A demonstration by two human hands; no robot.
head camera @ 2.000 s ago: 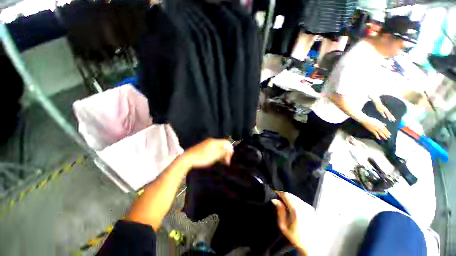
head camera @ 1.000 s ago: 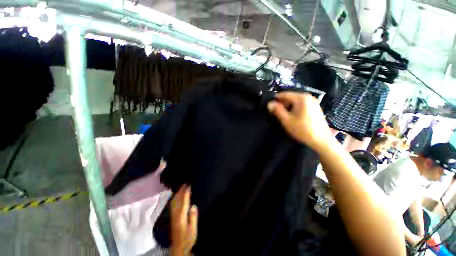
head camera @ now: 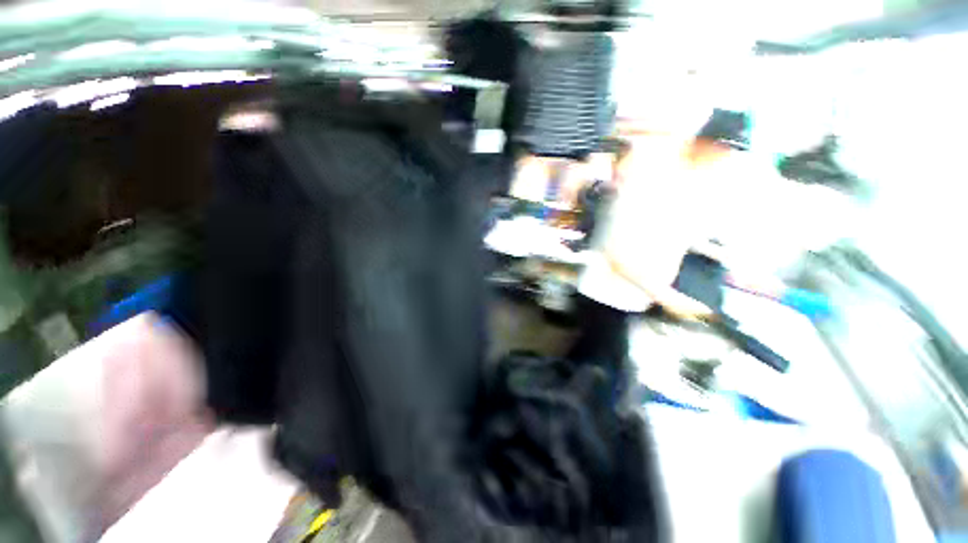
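The view is strongly blurred. Black garments (head camera: 393,286) hang in a row from the rail at centre left. A black garment pile (head camera: 547,435) lies below and right of them. The blue padded pressing form (head camera: 835,496) stands at the lower right on the white ironing table (head camera: 706,483). Neither of my hands can be made out in the frame.
A person in a white top (head camera: 637,228) stands at a neighbouring table at the right, an arm over dark cloth. A pink-white cloth-lined bin (head camera: 149,398) is at the lower left. A striped garment (head camera: 570,95) hangs at the back.
The view has swung down and right from the rail, bringing the blue form back into view. Both hands have left the picture, and the garment they handled is no longer held in view.
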